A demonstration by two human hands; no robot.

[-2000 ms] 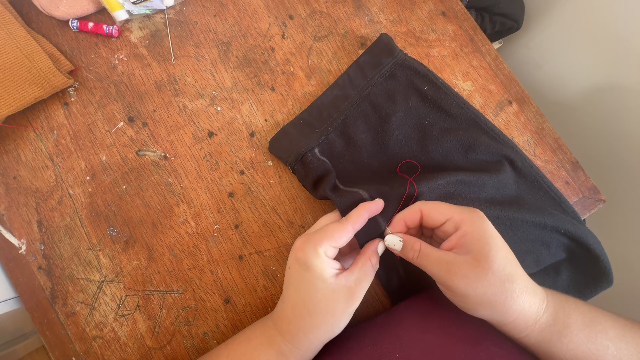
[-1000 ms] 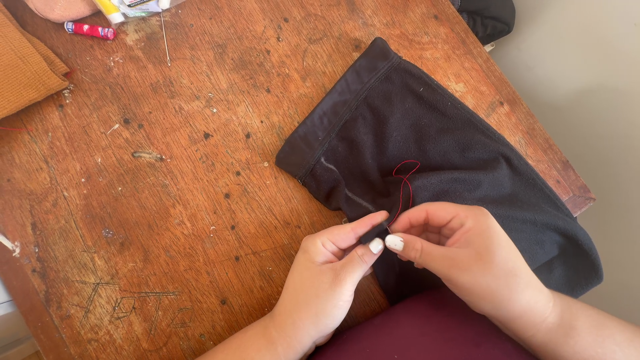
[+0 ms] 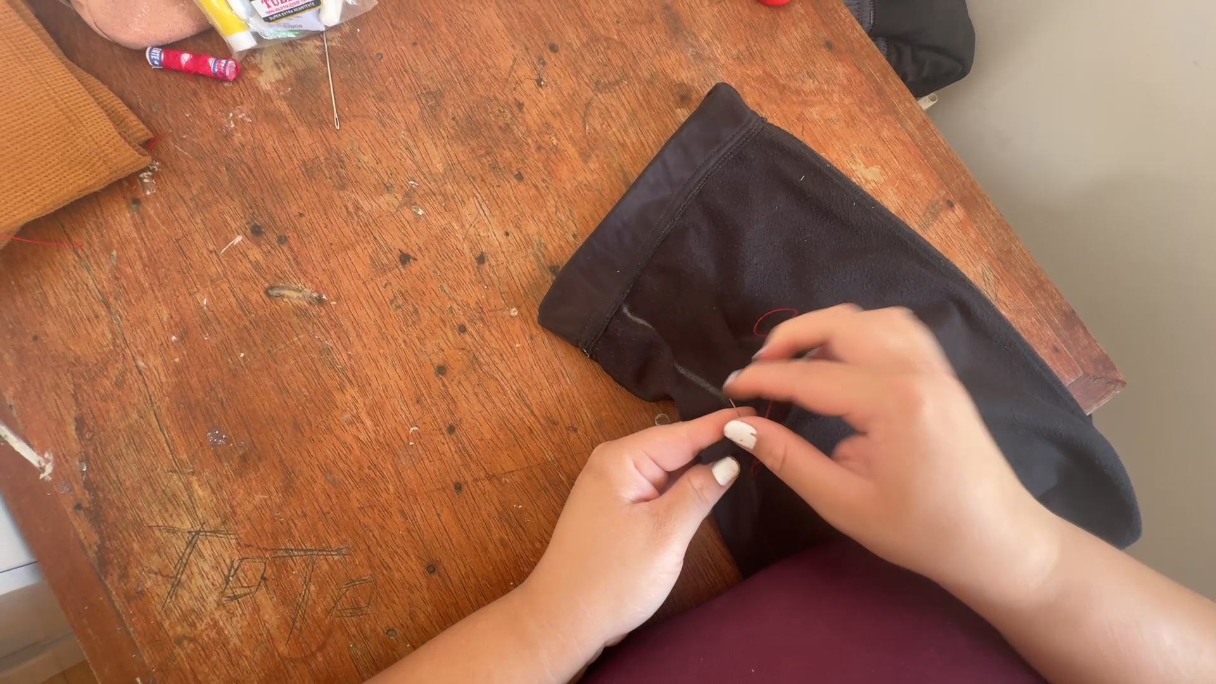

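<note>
A black fleece garment with a smooth hem band lies across the right side of the wooden table, a pale line marked along its near side. My left hand pinches the fabric edge between thumb and forefinger. Just above those fingertips, the tip of a thin sewing needle shows. My right hand is beside it, thumb close to the needle and fingers raised and spread, slightly blurred. Red thread loops over the fabric, partly hidden behind my right hand.
On the wooden table, a folded mustard ribbed cloth lies at left. A red thread spool, a large needle and a plastic packet are at the back. Another dark cloth hangs past the right edge.
My right hand has opened from its pinch, its fingers lifting up and away from the thumb. My left hand keeps its pinch on the fabric.
</note>
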